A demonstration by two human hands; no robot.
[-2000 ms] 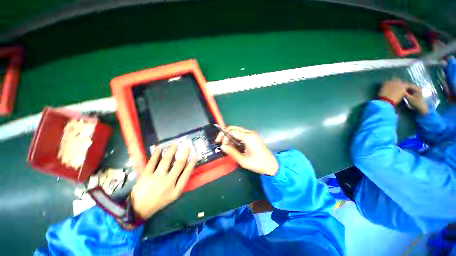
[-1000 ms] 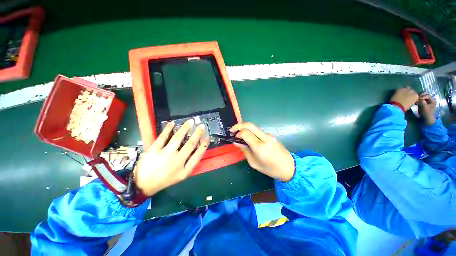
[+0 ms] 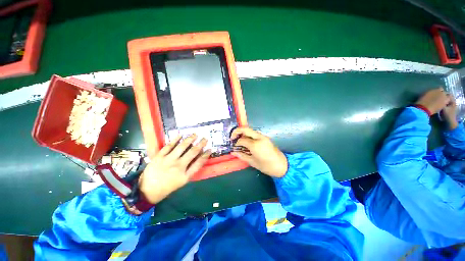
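Note:
An open tablet (image 3: 198, 97) with a black frame and a large silver-grey rectangle lies in a red-orange fixture (image 3: 138, 86). My left hand (image 3: 168, 171) lies palm down with fingers spread over the near end of the tablet and the fixture's near edge. My right hand (image 3: 259, 152) is at the tablet's near right corner, thumb and fingers bent around a thin dark tool (image 3: 240, 148), seemingly tweezers. The tool's tip is at the circuit board (image 3: 218, 140) and too small to make out. A red wrist strap (image 3: 114, 181) is on my left wrist.
A red bin (image 3: 51, 122) of cream pieces (image 3: 86, 118) stands left, with scraps (image 3: 121, 162) beside it. More fixtures show at the far left (image 3: 31, 51) and far right (image 3: 439, 43). A neighbouring person's arm (image 3: 404, 140) is at the right. A white rail (image 3: 306, 66) runs behind.
The camera view has shifted, and the tablet's silver rectangle now shines brightly. Since the earliest frame, my right hand has moved down along the tablet's right edge. My left hand remains spread over the near end.

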